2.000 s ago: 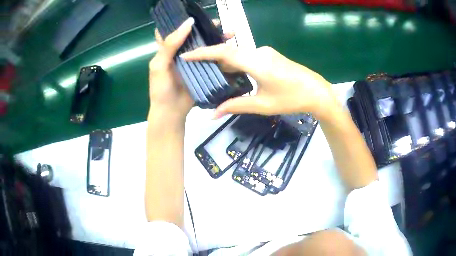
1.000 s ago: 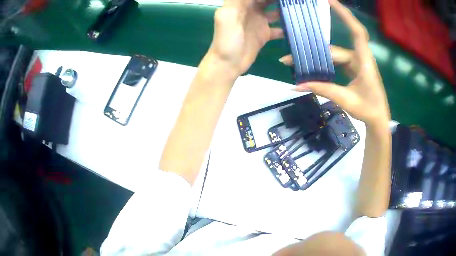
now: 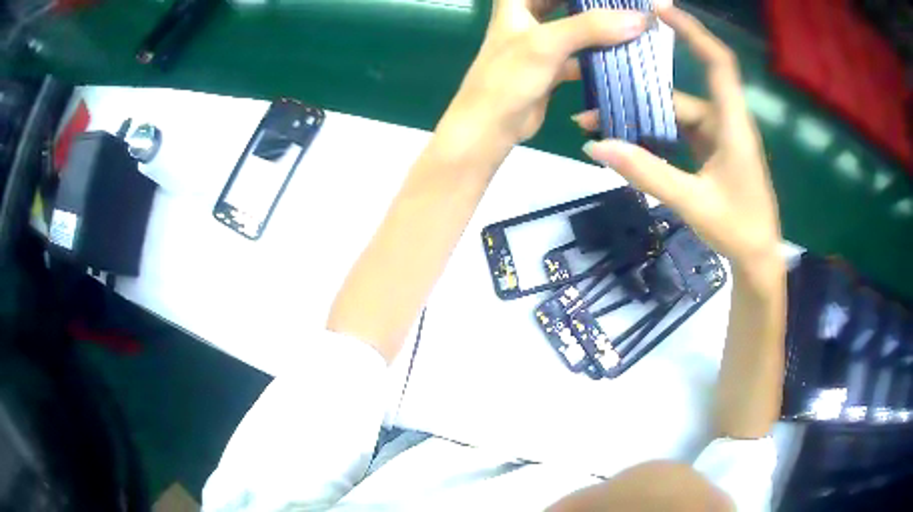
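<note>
A stack of middle frames (image 3: 629,95) stands at the top edge of the view, its dark blue-black edges like ribs. My left hand (image 3: 531,65) grips its left side, with the thumb across the ribs; the hand's top is cut off. My right hand (image 3: 706,150) holds the stack from the right and near its lower end. Several loose overlapping frames (image 3: 651,320) lie fanned on the white bench below the stack. A single frame (image 3: 268,168) lies apart at the left of the bench.
A black box-shaped thing with a white label (image 3: 105,205) and a shiny round item (image 3: 145,142) are at the left. Rows of dark frames (image 3: 851,340) are at far right. A dark piece (image 3: 178,30) lies on the green surface (image 3: 370,60). A red ribbed thing (image 3: 841,70) is upper right.
The stack was tilted at upper centre; it now stands nearly upright, further right in view. My left hand came off it, then took hold again with its thumb over the ribs. The view has turned.
</note>
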